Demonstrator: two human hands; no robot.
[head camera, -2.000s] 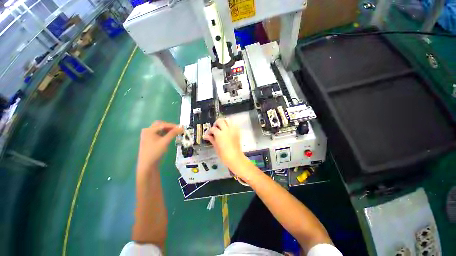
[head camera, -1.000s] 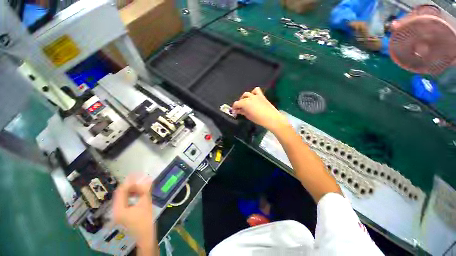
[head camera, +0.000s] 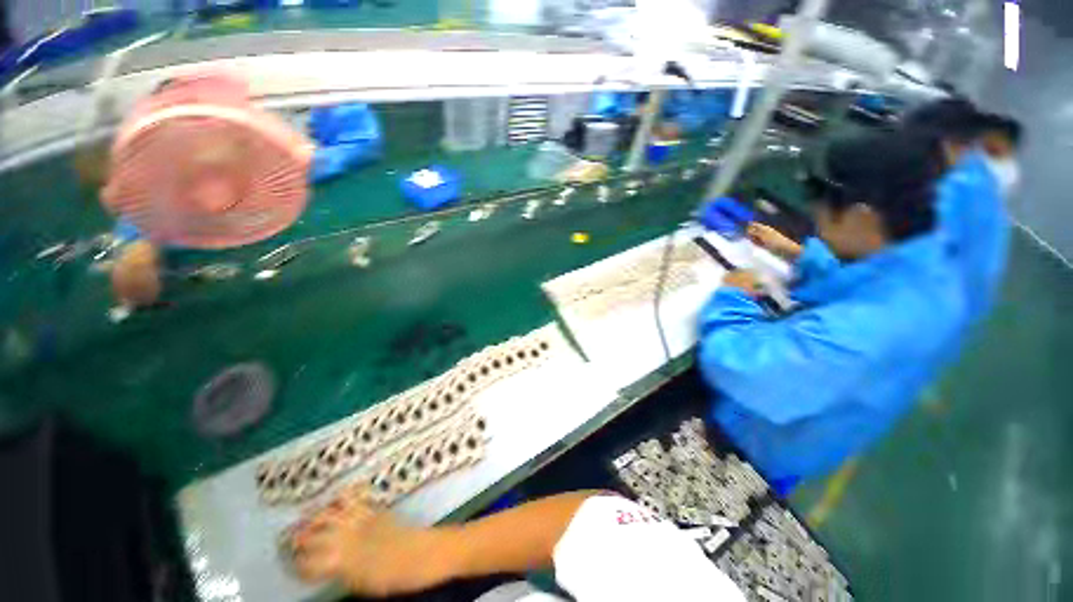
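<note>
Small cream workpieces with dark round centres stand side by side in a long row (head camera: 406, 412) on a white sheet (head camera: 221, 543). A shorter row (head camera: 438, 459) lies nearer to me. My right hand (head camera: 359, 547) is low at the left, palm down at the near-left end of the shorter row. Its fingers are bent down and blurred, and they hide what is under them. I cannot tell whether they grip a workpiece. My left hand is out of the picture.
A pink fan (head camera: 210, 162) stands at the upper left. A grey round disc (head camera: 233, 398) is on the green bench. A person in blue (head camera: 841, 335) sits at the right. A parts-filled tray (head camera: 694, 488) lies below the bench edge.
The view has swung right, from the machine to the bench rows. My right hand has gone from beside the black tray to the white sheet. My left hand has left the picture.
</note>
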